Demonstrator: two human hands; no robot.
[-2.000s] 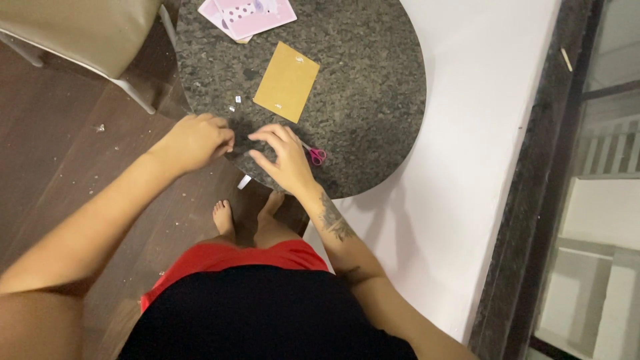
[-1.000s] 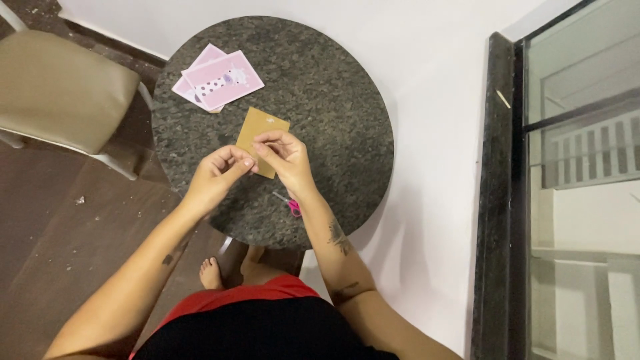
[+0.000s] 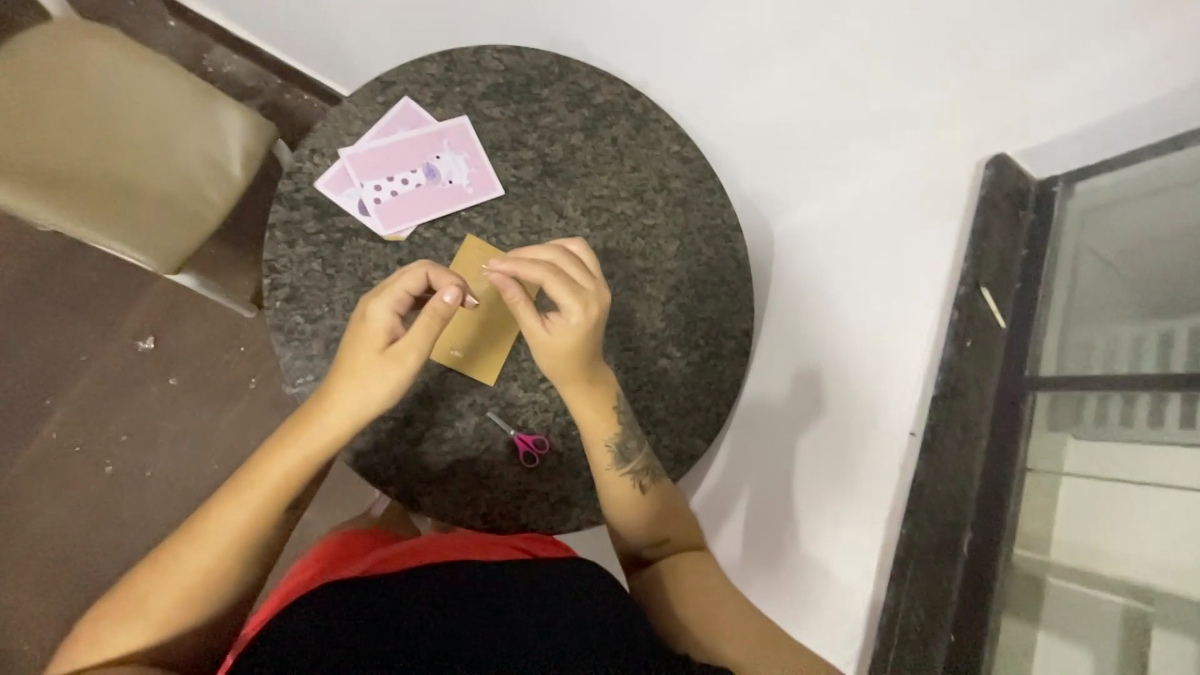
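Observation:
A yellow-brown card or board (image 3: 483, 328) lies on the round dark stone table, with small whitish bits near its two ends. Above its left edge, my left hand (image 3: 398, 328) has thumb and forefinger close together at a tiny pale piece, too small to name. My right hand (image 3: 558, 300) is over the card's upper right side, its thumb and forefinger pinched on a tiny whitish piece. Small scissors with pink handles (image 3: 530, 445) lie below the card. Farther back are overlapping pink pictures, the top one (image 3: 422, 175) showing a spotted giraffe.
The round stone tabletop (image 3: 647, 187) stands close to a white wall (image 3: 844, 141). A chair with a beige seat (image 3: 122, 141) is at the left. On the right, a dark sill (image 3: 947, 450) runs beside a window and bears a small pale stick.
Both hands have moved from the table's near edge to above the yellow-brown card, fingers now pinched. The small white bits seen beside the card earlier no longer show there. The view has shifted.

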